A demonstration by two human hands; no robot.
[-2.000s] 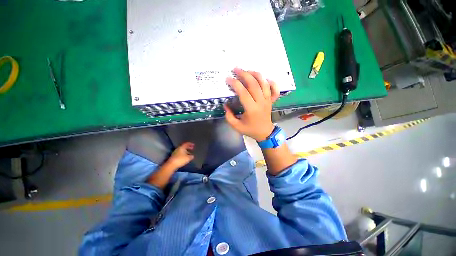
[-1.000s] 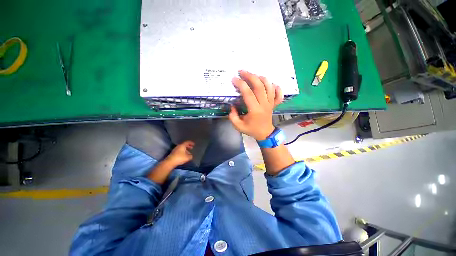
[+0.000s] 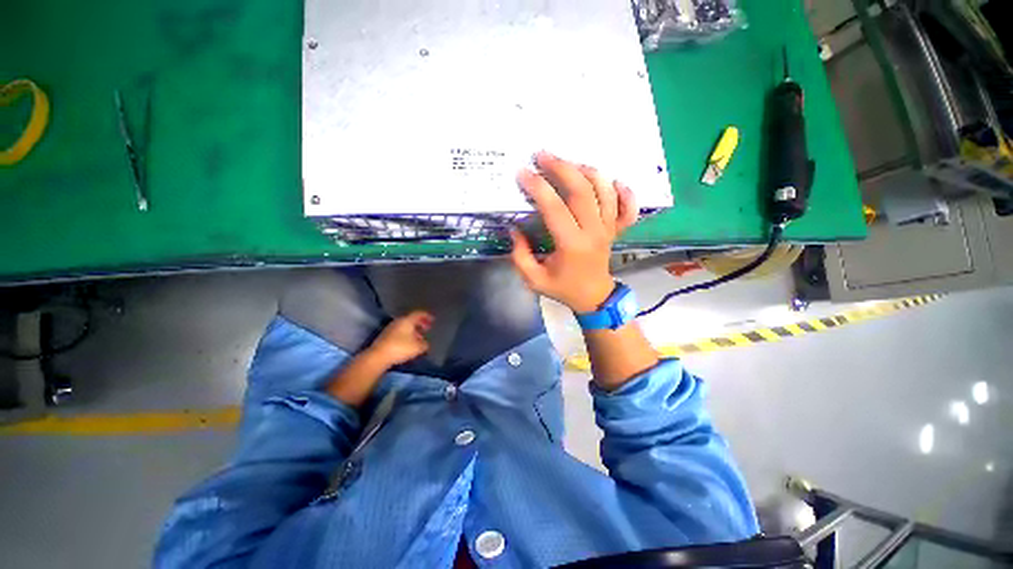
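A silver metal enclosure (image 3: 444, 106) lies flat on the green mat, its perforated side at the bench's front edge. My right hand (image 3: 572, 228), with a blue wristband, rests on its near right corner, fingers on top and thumb at the perforated side. My left hand (image 3: 402, 338) rests in my lap, fingers loosely curled; no object shows in it, though its palm is hidden.
A black electric screwdriver (image 3: 788, 156) with its cord and a yellow utility knife (image 3: 722, 153) lie right of the enclosure. A clear bag of hardware (image 3: 691, 18) is behind. Tweezers (image 3: 132, 156) and a yellow tape roll (image 3: 38, 120) lie left. A metal frame (image 3: 855, 517) stands lower right.
The view has shifted, so the enclosure and bench items appear slightly displaced. My right hand keeps its place on the enclosure's corner, and my left hand stays in my lap.
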